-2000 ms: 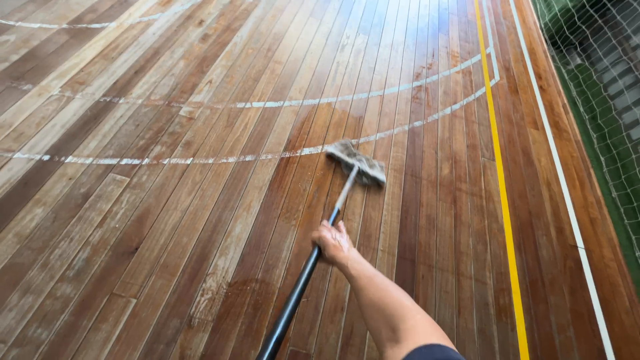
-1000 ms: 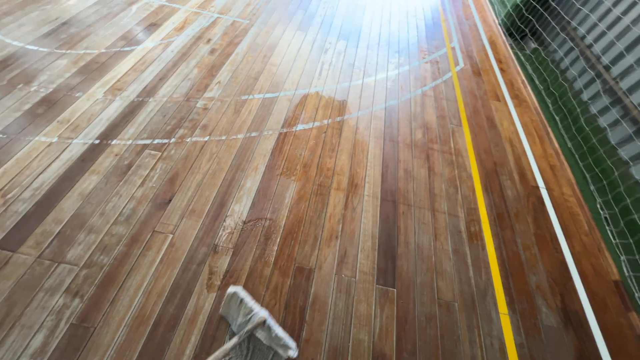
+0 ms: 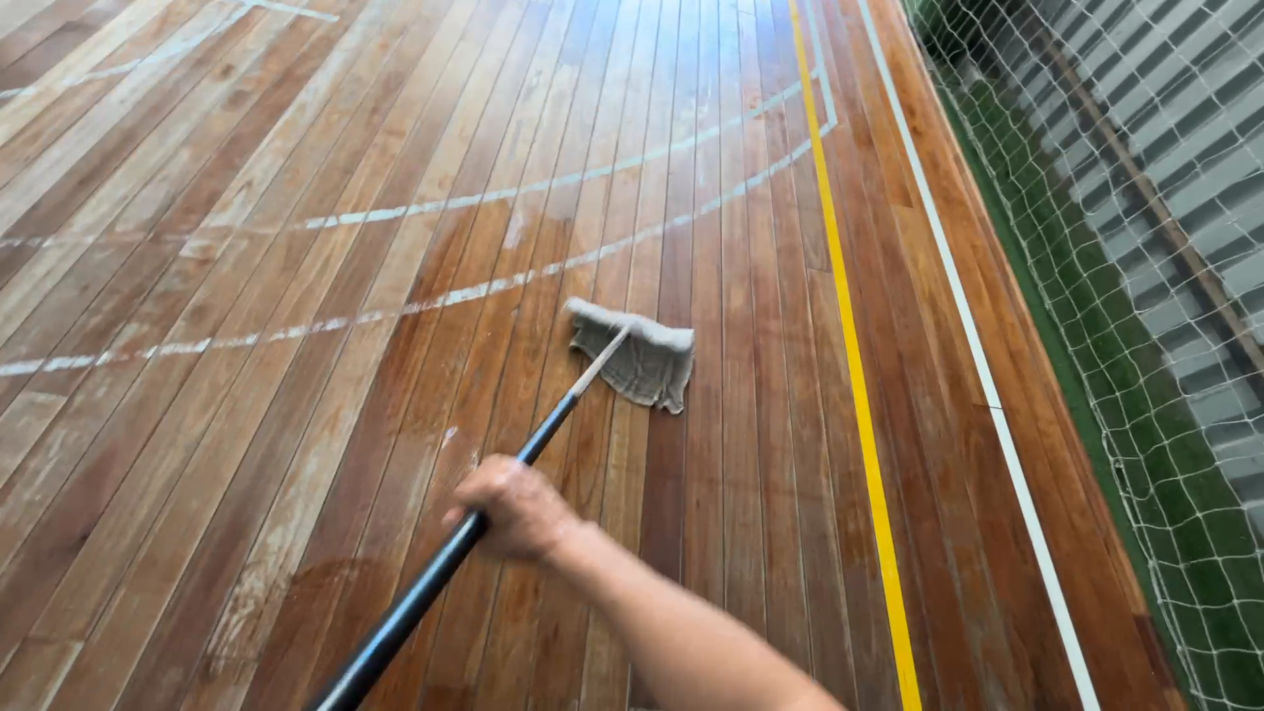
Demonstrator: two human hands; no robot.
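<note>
My right hand (image 3: pixel 515 506) is closed around the black pole (image 3: pixel 425 591) of a floor mop, just below the centre of the view. The pole runs from the bottom left up to a lighter end section, which meets the mop head. A grey cloth (image 3: pixel 642 363) is draped over that head and lies on the wooden plank floor (image 3: pixel 731 444). Darker, wet-looking boards show to the left of the cloth and around the pole. My left hand is out of view, and the pole's lower end is cut off by the frame.
A yellow line (image 3: pixel 851 346) and a white line (image 3: pixel 973 336) run lengthwise on the right. Curved, worn white lines (image 3: pixel 484 289) cross the boards beyond the cloth. White netting (image 3: pixel 1116 296) borders the floor's right edge, over green turf and beside a corrugated wall.
The mop head was at the bottom of the view a second ago and is now farther out on the floor. My right hand, out of view then, is back in view on the pole.
</note>
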